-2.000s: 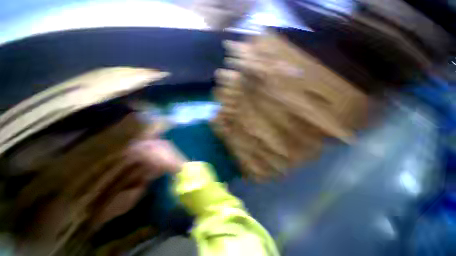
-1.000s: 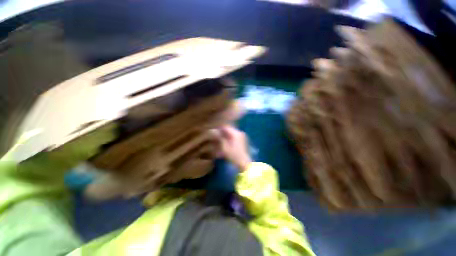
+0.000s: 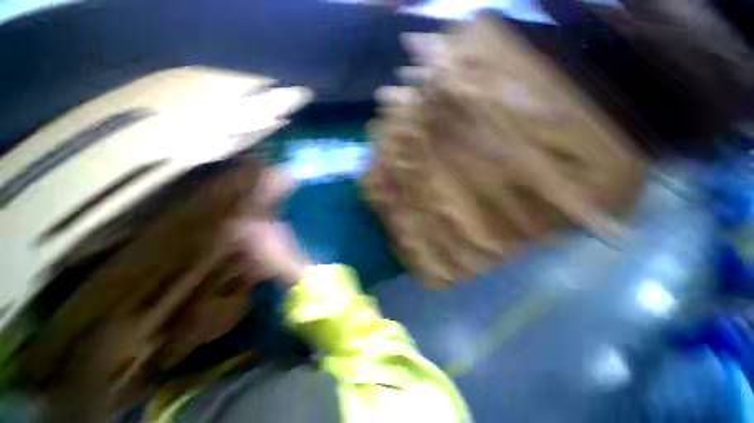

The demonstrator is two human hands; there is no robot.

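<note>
The frame is strongly blurred. A brown carton point(image 3: 140, 306) with its pale slotted lid point(image 3: 107, 165) raised above it fills the left side, tilted. My right hand point(image 3: 266, 246), in a yellow sleeve, is at the carton's right end, and its fingers seem to touch the carton's edge. Whether it also holds a handle is too blurred to tell. My left hand cannot be made out; only a bit of yellow-green sleeve shows at the lower left rim. A white pile point(image 3: 325, 159), likely handles, lies on the dark green bench point(image 3: 331, 223) beyond my right hand.
A stack of brown cartons point(image 3: 496, 157) stands right of the bench surface. A dark raised edge point(image 3: 207, 41) runs across the back. The grey floor point(image 3: 513, 355) with a yellow line is at the lower right. Blue clothing point(image 3: 727, 355), likely a person's, is at the right rim.
Compared with one second ago, the view has swung right, so the carton, my right hand and the stack sit further left in the picture. My right hand stays at the carton's right end.
</note>
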